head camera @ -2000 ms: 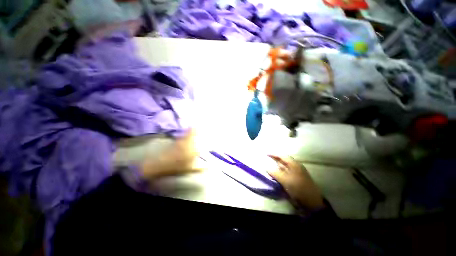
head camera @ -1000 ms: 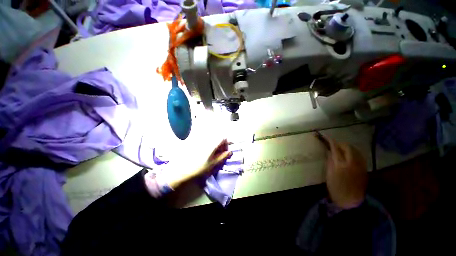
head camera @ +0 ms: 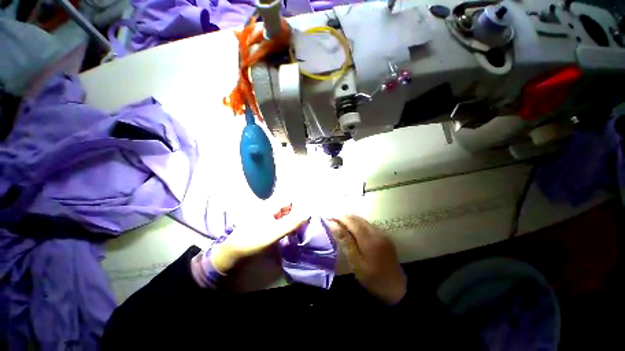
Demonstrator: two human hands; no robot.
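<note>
A small purple garment piece (head camera: 312, 257) hangs over the table's front edge between my hands, partly glaring white under the lamp. My left hand (head camera: 257, 241) holds its upper left part. My right hand (head camera: 366, 250) has its fingertips at the cloth's upper right edge. Whether a tool is inside the right hand cannot be seen. A small red item (head camera: 282, 211) shows just above the left fingers. The sewing machine head (head camera: 384, 82) stands above and to the right of the hands. Its needle area is hard to make out in the glare.
A big purple garment heap (head camera: 75, 171) covers the left side. More purple cloth (head camera: 178, 20) lies behind the machine. A blue lamp (head camera: 258, 159) hangs left of the head under an orange cloth tie (head camera: 241, 65). Ruler markings (head camera: 425, 214) run along the table front. Purple cloth (head camera: 572, 168) lies at right.
My right hand has moved left from the table front to the purple piece. The red item now shows near my left fingers. The view has shifted slightly.
</note>
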